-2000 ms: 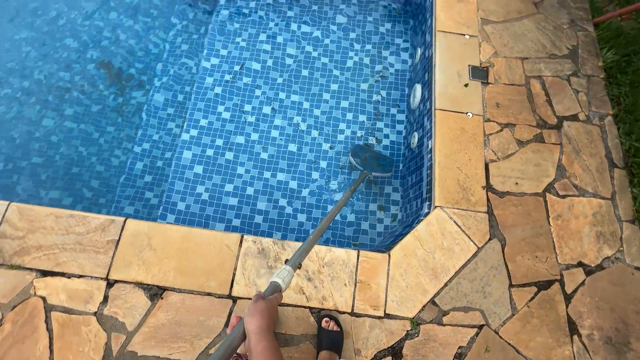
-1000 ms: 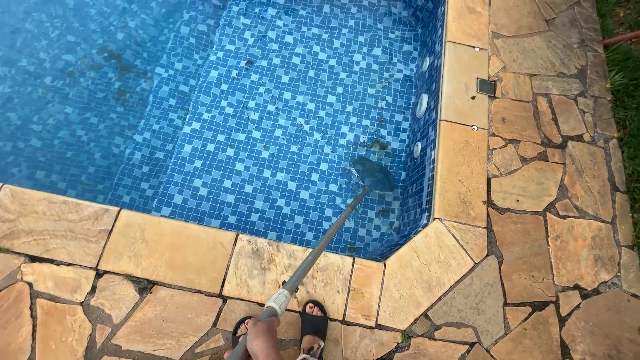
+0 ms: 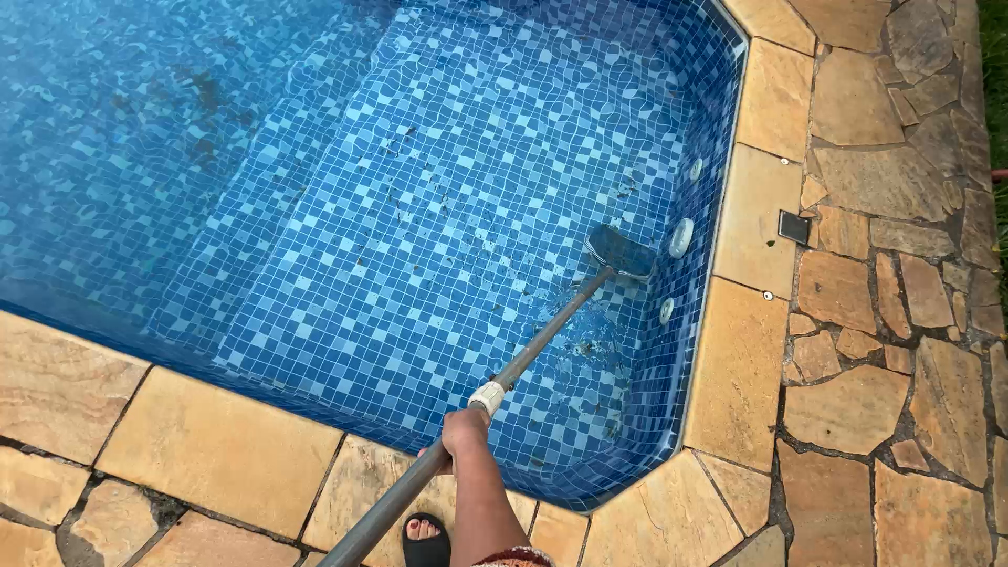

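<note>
My right hand (image 3: 465, 437) is closed around a grey telescopic pole (image 3: 551, 327), just behind its white locking collar (image 3: 487, 396). The pole slants from the bottom left over the stone edge into the swimming pool. At its far end a dark blue pool-cleaning head (image 3: 622, 253) with a pale rim sits underwater near the right wall; whether it is a brush or a net is unclear. Ripples surround the pole where it enters the water. Dark debris (image 3: 206, 90) lies in the pool's deeper part, with smaller specks on the mosaic floor (image 3: 394, 260). My left hand is out of view.
Stone coping (image 3: 220, 441) borders the pool, with irregular paving (image 3: 846, 409) to the right. Round and oval fittings, one a white oval (image 3: 681, 238), line the right wall. A black square cover (image 3: 794, 227) is in the deck. My foot in a black sandal (image 3: 426, 539) stands on the near edge.
My right hand has moved outward over the water with the pole. The pole's head has moved away from the near pool edge, further along the right wall.
</note>
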